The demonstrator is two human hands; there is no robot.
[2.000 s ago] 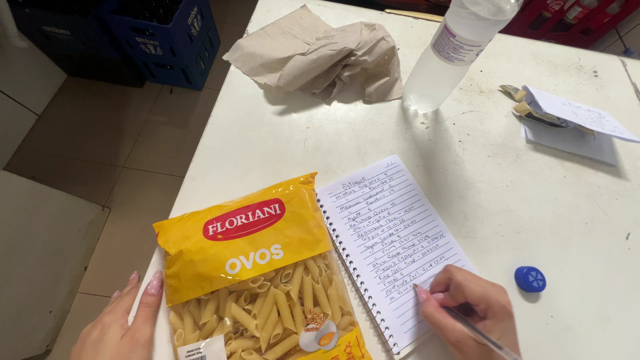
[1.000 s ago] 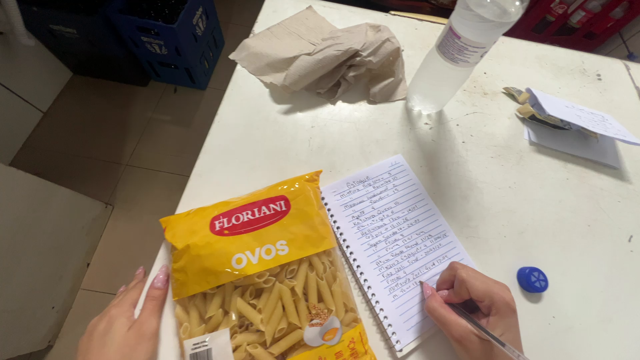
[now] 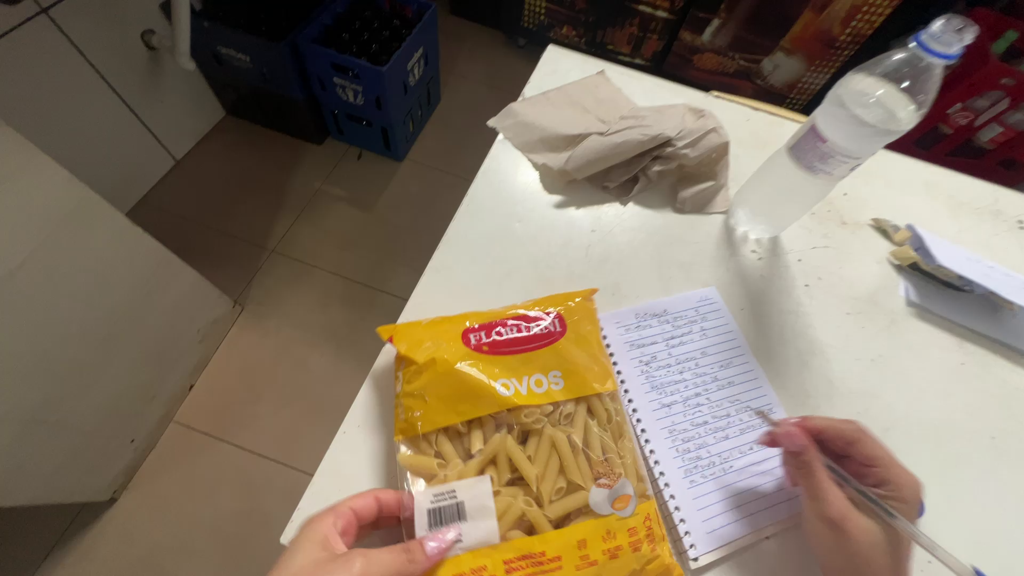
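Note:
My left hand (image 3: 360,536) grips the lower left edge of a yellow, partly clear bag of penne pasta (image 3: 520,448), thumb over its white barcode label. Beside the bag, on its right, lies a spiral-bound notebook (image 3: 704,416) with lined pages and handwriting down the upper part. My right hand (image 3: 852,488) holds a clear-barrelled pen (image 3: 888,520), its tip over the written lines near the page's right side. The bag's lower edge runs out of view.
On the white table (image 3: 624,248) are crumpled brown paper (image 3: 616,144), a plastic bottle of clear liquid (image 3: 848,136) and folded white paper (image 3: 968,288). Blue bottle crates (image 3: 372,80) stand on the tiled floor. A red crate (image 3: 976,104) is behind the table.
My left hand has moved from beside the bag onto its lower left edge. The pen has lifted from the lower lines to higher on the page. The view has shifted left.

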